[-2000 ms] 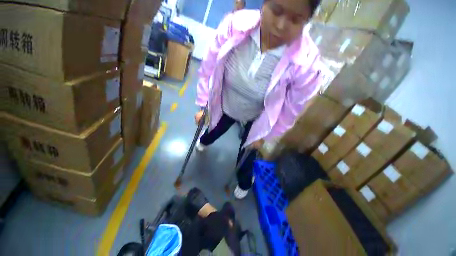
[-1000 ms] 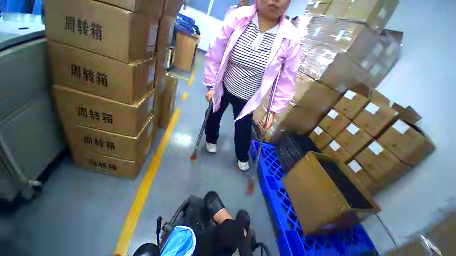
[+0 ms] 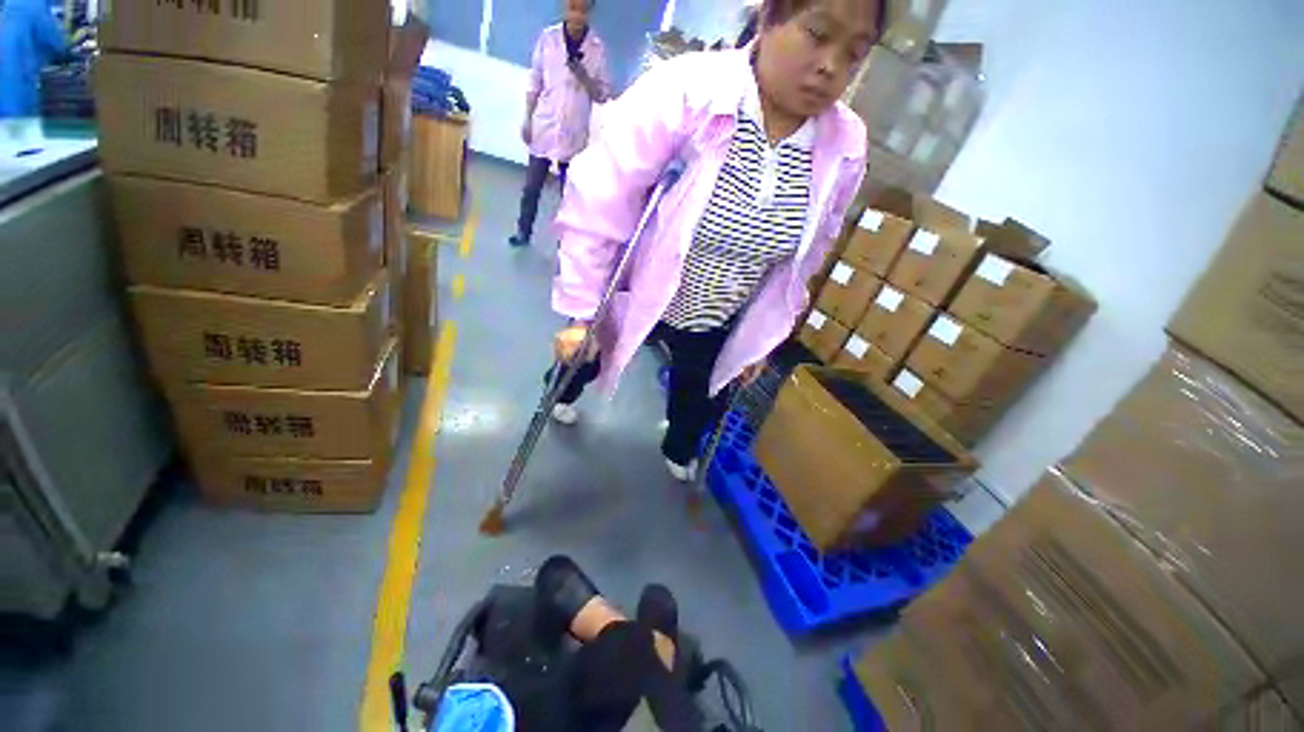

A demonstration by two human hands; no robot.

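Neither of my hands shows in the head view. The black wheelchair frame (image 3: 461,644) is at the bottom centre, with my legs in dark trousers (image 3: 615,672) and dark shoes ahead of it. A bright blue item (image 3: 472,708) lies beside my legs at the bottom edge, cut off by it. A thin black upright part, perhaps a lever, stands left of the blue item. Close ahead, a person in a pink coat (image 3: 601,229) stands leaning on crutches (image 3: 584,343).
Stacked cardboard boxes (image 3: 243,258) stand left of the yellow floor line (image 3: 405,543). A blue pallet (image 3: 801,572) with an open carton (image 3: 830,458) is right. Large wrapped boxes (image 3: 1058,615) fill the lower right. Another person in pink (image 3: 561,93) stands farther back.
The view has shifted, and the pallet and open carton sit farther left. The person with crutches looks nearer and leans forward. Large wrapped boxes and a second pink-coated person now show.
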